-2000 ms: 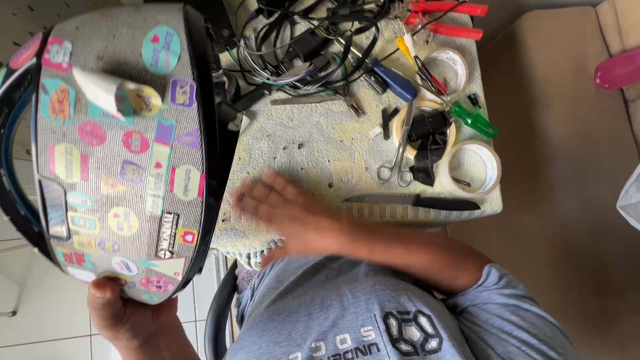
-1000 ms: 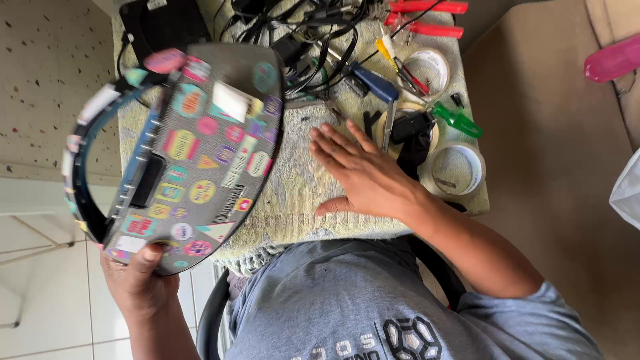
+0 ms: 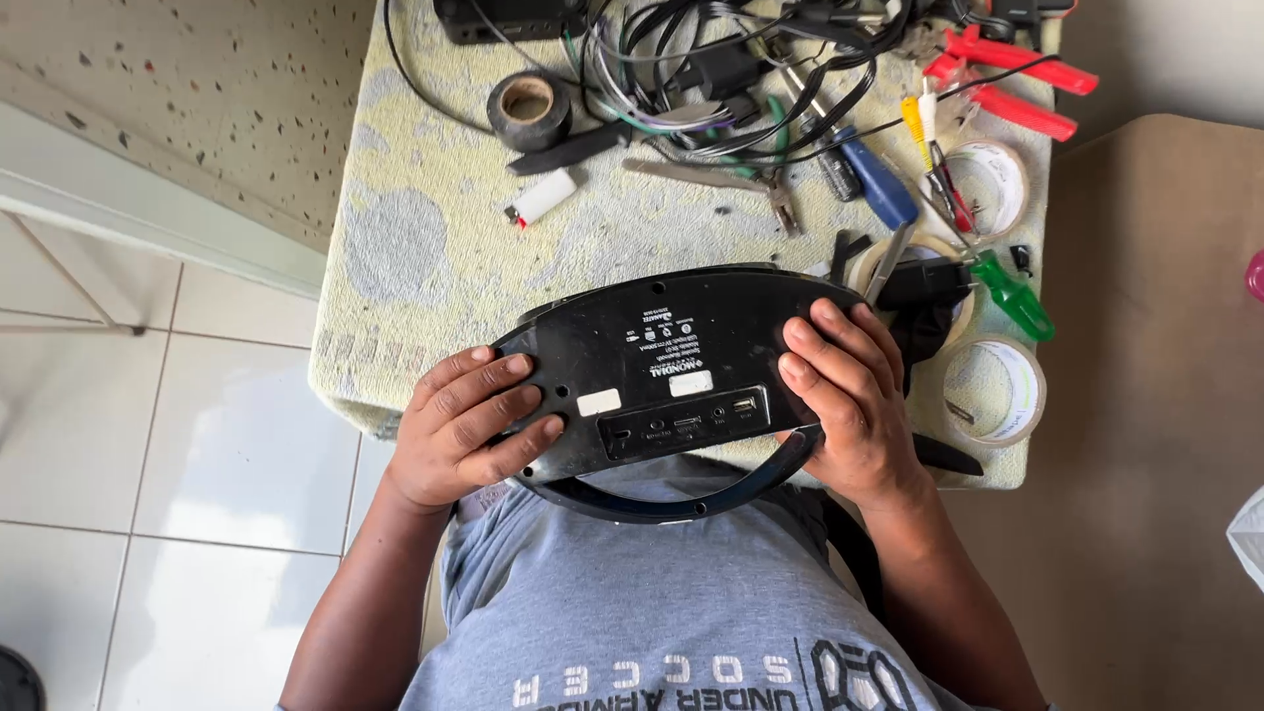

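A black Mondial Bluetooth speaker (image 3: 612, 346) is held above the table's front edge, its back panel with ports and printed writing facing up. Its curved handle (image 3: 701, 509) points toward my body. My left hand (image 3: 474, 425) grips the left end, fingers over the back. Around the right end is my right hand (image 3: 854, 395), its fingers on the back panel near the base of the handle. The speaker's sticker-covered front is hidden underneath.
On the cloth-covered table (image 3: 395, 227) lie black tape (image 3: 528, 111), a white lighter (image 3: 541, 197), pliers (image 3: 780, 202), tangled cables (image 3: 671, 59), a blue-handled screwdriver (image 3: 877, 178), a green-handled screwdriver (image 3: 1012, 296), red-handled pliers (image 3: 1027, 109) and masking tape rolls (image 3: 1032, 390).
The speaker has turned from its stickered front to its black back and moved right, over the table edge. My right hand, earlier spread over the cloth, has taken hold of its right end.
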